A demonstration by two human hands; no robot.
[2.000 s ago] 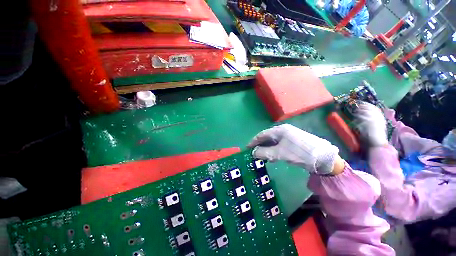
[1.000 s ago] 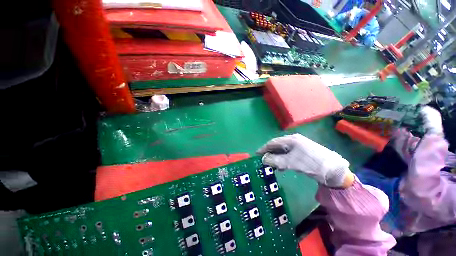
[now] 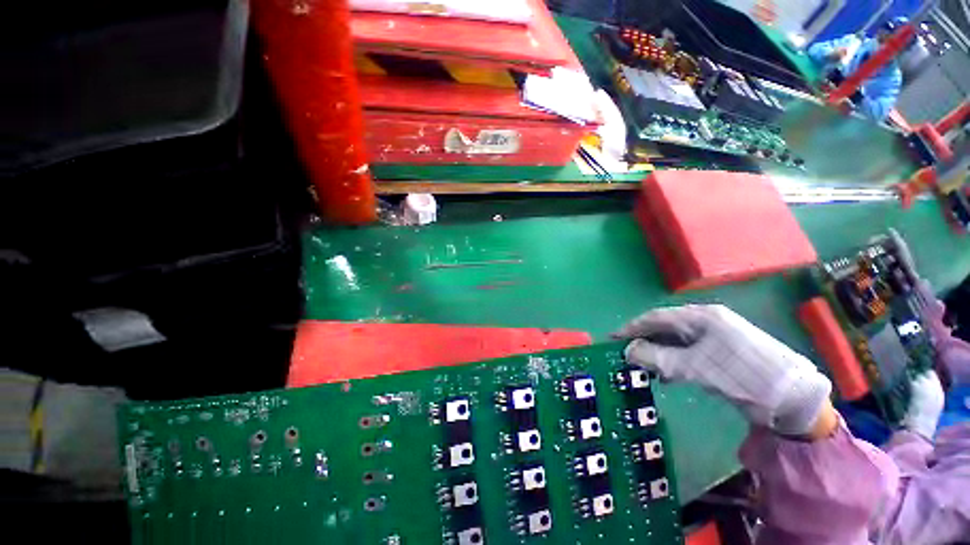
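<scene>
A large green circuit board (image 3: 399, 468) fills the lower middle, tilted, its flat side with rows of black and silvery power transistors (image 3: 529, 440) facing me. Its lower edge is cut off by the frame. My right hand (image 3: 729, 357), in a white glove with a pink sleeve, grips the board's upper right corner between thumb and fingers. My left hand is not in view. A flat red foam pad (image 3: 425, 349) lies on the green bench just behind the board, partly hidden by it.
A thick red foam block (image 3: 725, 226) stands on the green bench (image 3: 479, 266). A neighbouring person's gloved hands hold another board (image 3: 881, 319) at right. Red stacked foam (image 3: 425, 138) and a red post (image 3: 319, 117) stand at back left, black totes (image 3: 117, 213) at left.
The view has turned left, so the scene shifts right and more totes and the board's left end show. The neighbour's board is now tipped up. My right hand keeps its grip.
</scene>
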